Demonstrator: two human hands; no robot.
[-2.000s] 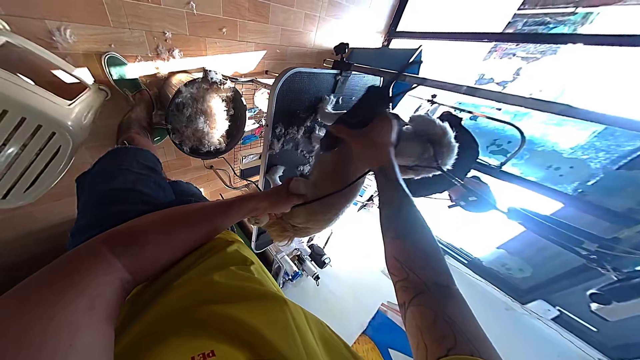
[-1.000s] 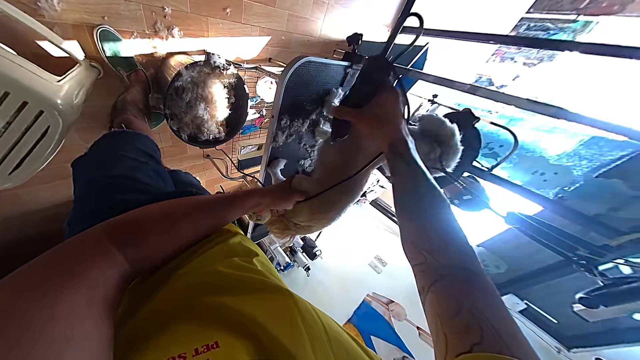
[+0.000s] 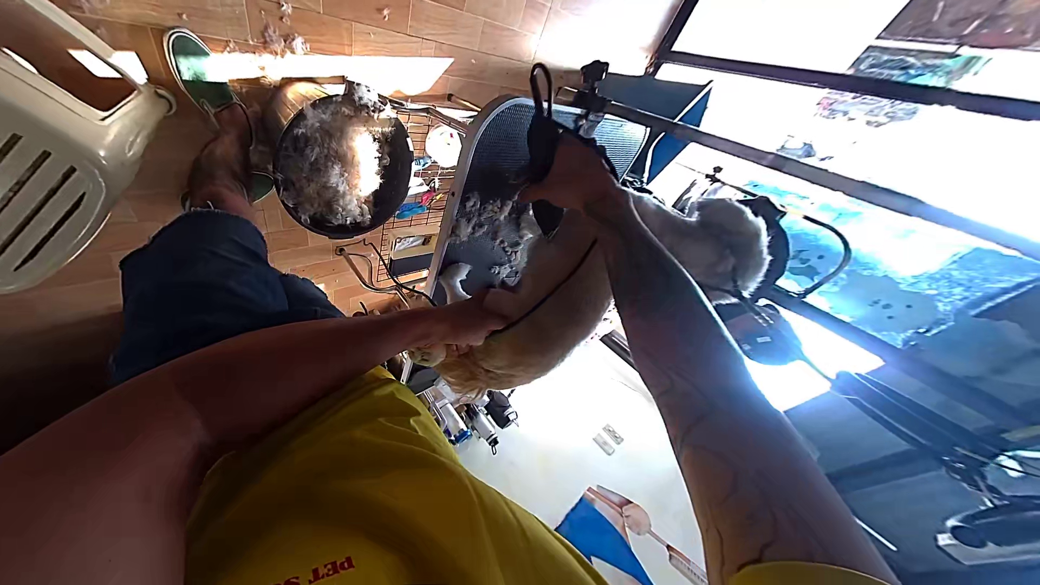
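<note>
A cream-coated dog (image 3: 552,317), trimmed short along its body, stands over a black ribbed grooming table (image 3: 487,175). My left hand (image 3: 471,318) grips the dog low on its body, possibly at a leg; the exact hold is hidden. My right hand (image 3: 573,175) is closed round a black object (image 3: 542,142) with a loop at its end, perhaps a clipper, close to the far side of the dog. A thin black cord crosses the dog's body between my hands. Fluffier white fur (image 3: 731,244) shows beyond my right forearm. Clumps of cut fur (image 3: 496,231) lie on the table.
A round black container (image 3: 341,162) heaped with fur stands beside the table. A wire rack (image 3: 426,187) is next to it. A beige plastic chair (image 3: 65,154) is at the left. A metal bar with a clamp (image 3: 593,97) crosses above the table, near windows. Grooming tools (image 3: 479,422) lie beyond the dog.
My right hand has shifted toward the upper left with the black object, whose loop has swung left since one second ago. My left hand stays on the dog.
</note>
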